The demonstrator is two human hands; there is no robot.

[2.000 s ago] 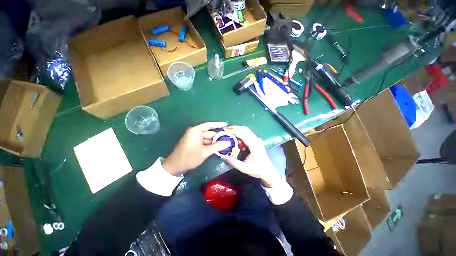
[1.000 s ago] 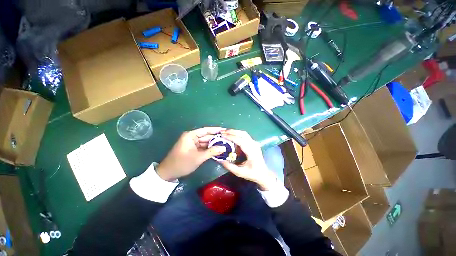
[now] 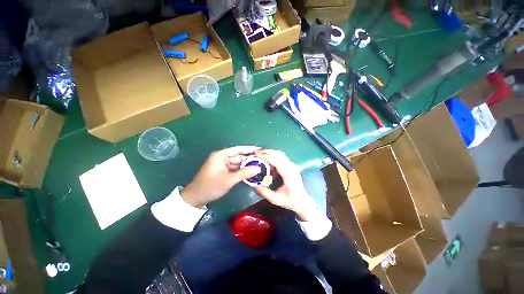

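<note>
A round device body (image 3: 255, 170) with a white rim and a dark blue-purple centre is held between both hands, above the bench's front edge. My left hand (image 3: 220, 174) holds it from the left, with a fingertip on the dark centre. My right hand (image 3: 284, 179) wraps its right side. A small yellowish spot shows at its lower right rim. The underside of the body is hidden by the fingers.
The green bench (image 3: 230, 129) holds a hammer (image 3: 315, 135), red-handled pliers (image 3: 364, 106), clear cups (image 3: 158, 144), a paper sheet (image 3: 112, 190) and blue cells (image 3: 179, 38) in a cardboard box. Open cartons (image 3: 384, 201) stand at right. A red object (image 3: 253, 228) is between the legs.
The view has shifted slightly. Both hands stay on the round body, whose dark centre now faces the camera more than two seconds ago.
</note>
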